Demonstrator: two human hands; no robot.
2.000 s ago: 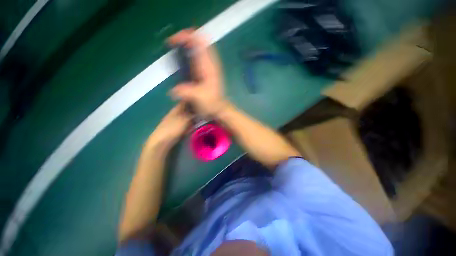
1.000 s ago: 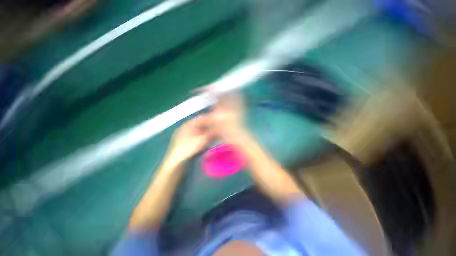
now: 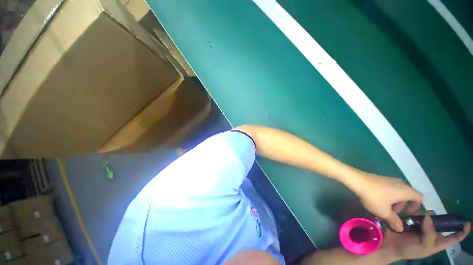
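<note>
A small hair dryer with a flared pink end (image 3: 360, 236) and a glossy black handle (image 3: 441, 223) is at the lower right, over the green bench. The pink ring with its dark centre faces up. My right hand (image 3: 422, 239) is below the handle, its fingers wrapped around it. My left hand (image 3: 389, 199) comes from above, with its fingertips on the dryer where the handle meets the pink-ended body. A small metallic part shows at that joint. What lies under my left fingertips is hidden.
The green bench (image 3: 249, 67) runs diagonally, with a white rail (image 3: 342, 77) beyond it and a darker green belt past that. A large cardboard carton (image 3: 88, 88) stands at the upper left beside the bench. More cartons (image 3: 31, 227) stand on the floor at the lower left.
The view has swung left, so the hands and dryer now appear at lower right. The black pile and open box have left the picture. Both hands remain on the dryer.
</note>
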